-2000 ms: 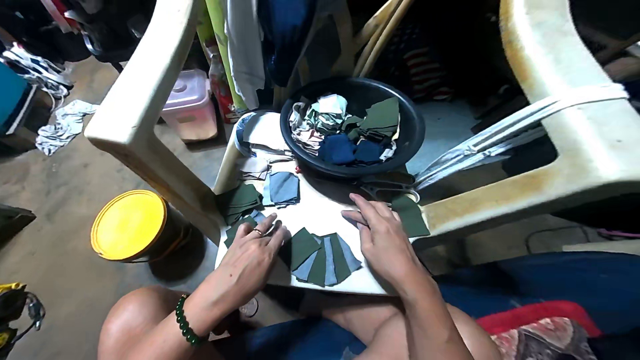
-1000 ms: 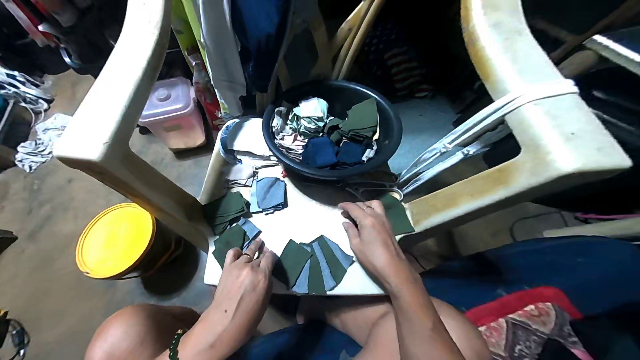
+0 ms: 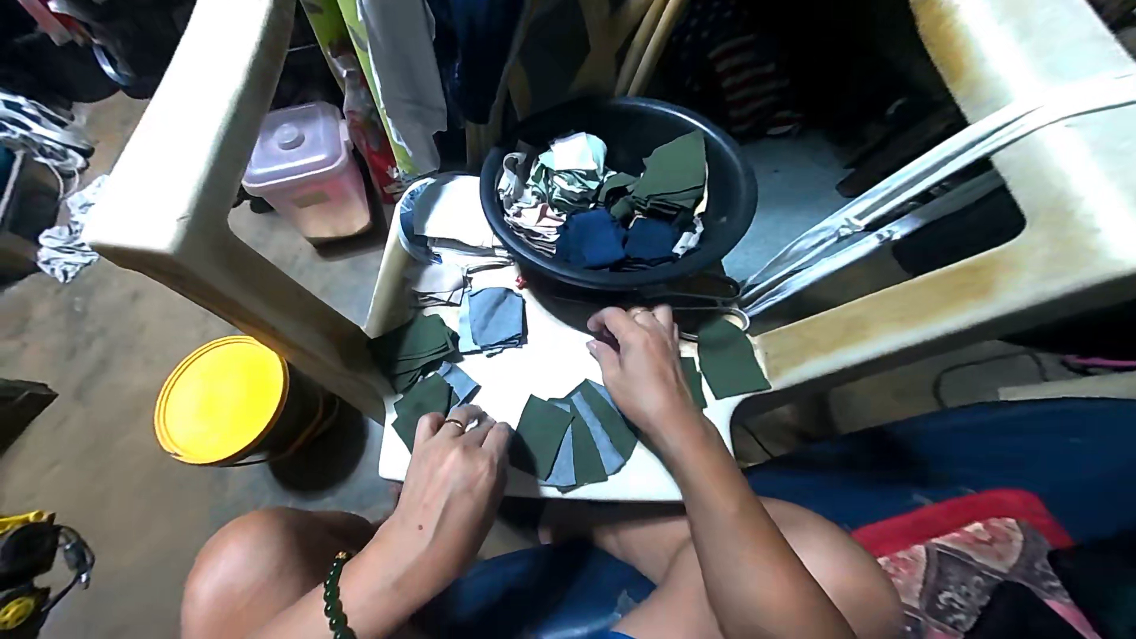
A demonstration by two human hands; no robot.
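Note:
Green and grey-blue fabric pieces (image 3: 577, 439) lie fanned out at the front of a white plastic chair seat (image 3: 568, 355). My left hand (image 3: 457, 457) rests its fingertips by a green piece (image 3: 422, 404) and a grey-blue one at the left; whether it grips either is hidden. Over the right side of the seat, my right hand (image 3: 635, 355) has bent fingers, their tips near the basin; I cannot tell if they hold anything. Beside it lies a green piece (image 3: 732, 358). Stacks of green (image 3: 413, 348) and grey-blue (image 3: 493, 319) cloth lie at the left.
A black basin (image 3: 737, 213) of mixed fabric pieces stands at the back of the seat, with a scissors-like metal tool (image 3: 710, 306) below its rim. The chair's armrests rise at both sides. On the floor at left are a yellow-lidded bucket (image 3: 222, 399) and a pink-lidded container (image 3: 302, 160).
My right hand has shifted from beside the green piece at the right toward the basin, its fingers more bent. My left hand stays near the left green piece.

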